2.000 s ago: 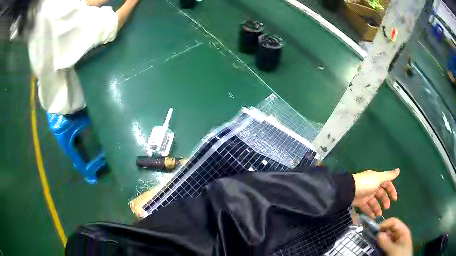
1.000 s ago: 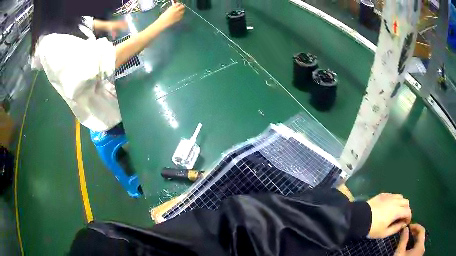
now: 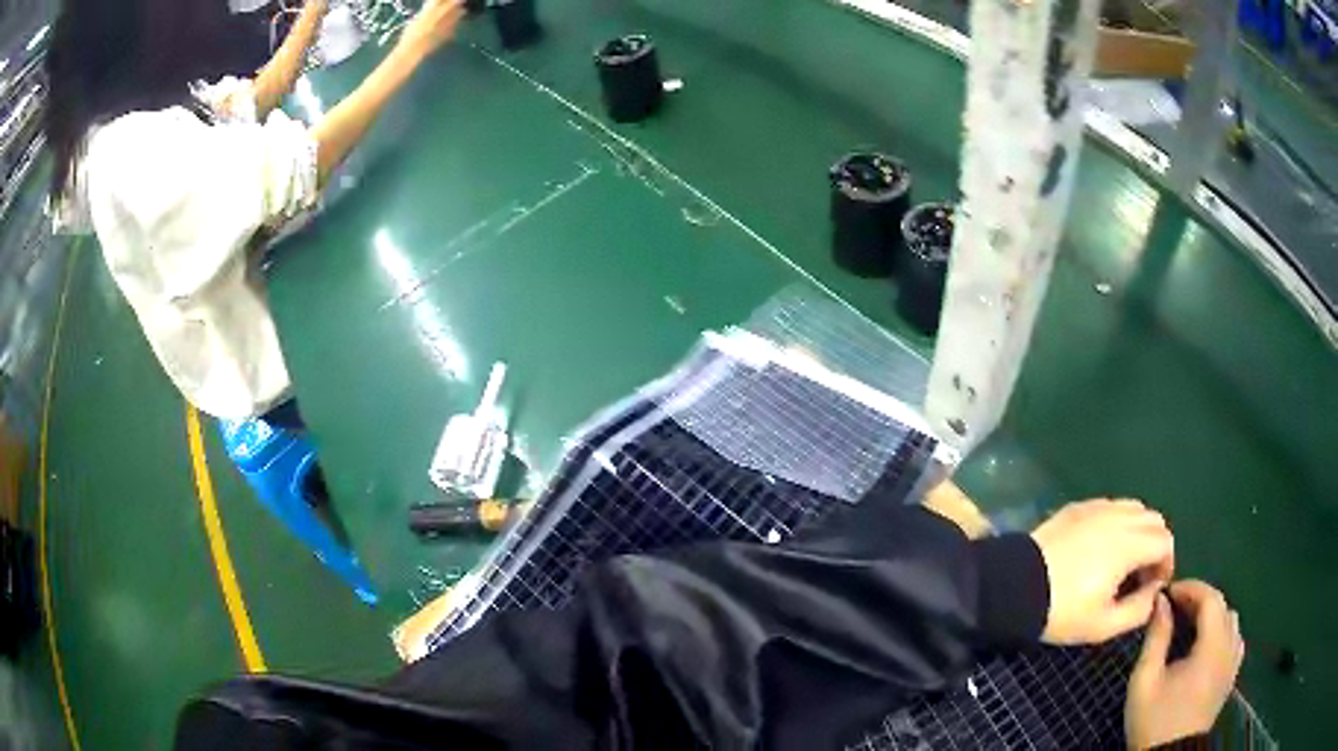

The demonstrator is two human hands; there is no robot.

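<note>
My left hand (image 3: pixel 1103 569), in a black sleeve, reaches to the lower right with bent fingers. My right hand (image 3: pixel 1192 669) is beside it, cut off at the wrist by the picture's lower part. The fingertips of both hands meet, and a tiny dark piece, seemingly a small adhesive pad (image 3: pixel 1167 593), shows between them. A black gridded pad sheet (image 3: pixel 1013 707) lies under and left of the hands. More gridded pad sheets (image 3: pixel 675 484) lie left, partly under my forearm, with clear release liner (image 3: pixel 844 335) at their far edge.
Black cylindrical units (image 3: pixel 869 213) stand on the green conveyor belt (image 3: pixel 763 176), one partly behind the white upright (image 3: pixel 1013 220). A pale tool (image 3: pixel 470 445) and a dark-handled tool (image 3: pixel 462 517) lie left. A person in white (image 3: pixel 191 250) is at the upper left, by a blue stool (image 3: pixel 294 492).
My hands have come together from apart, fingertips now touching over the black sheet. The cylindrical units have moved nearer the white upright. The view has shifted, and the other person's arms have moved.
</note>
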